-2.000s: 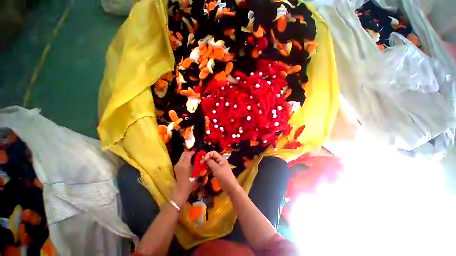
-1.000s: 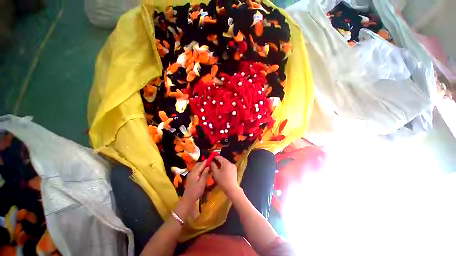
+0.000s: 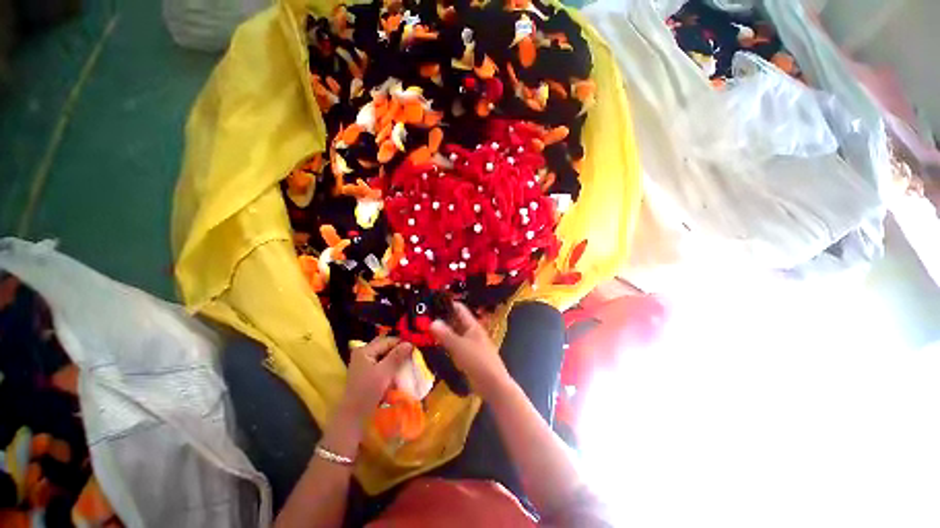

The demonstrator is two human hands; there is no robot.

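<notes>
My left hand (image 3: 373, 373) and my right hand (image 3: 464, 340) hold a black plush penguin body (image 3: 438, 361) between them, low over the near end of the yellow sack. Its head with a small round eye points away from me. A red accessory (image 3: 416, 331) lies across it at the neck, between my fingertips. Its pale belly (image 3: 414, 377) and orange feet (image 3: 399, 415) point toward me. The fingers hide part of the toy. A pile of red accessories (image 3: 472, 215) with white dots lies on other black and orange toys.
The yellow woven sack (image 3: 232, 175) lies open around the toys, between my legs. A white woven sack (image 3: 155, 392) with toys is at left. A white sack with plastic (image 3: 747, 165) is at right. A red shape (image 3: 615, 328) lies beside my right knee, partly lost in glare.
A black penguin body now shows between my hands with the red accessory at its neck. Before, mainly the red accessory showed in my fingers. My hands have moved a little apart.
</notes>
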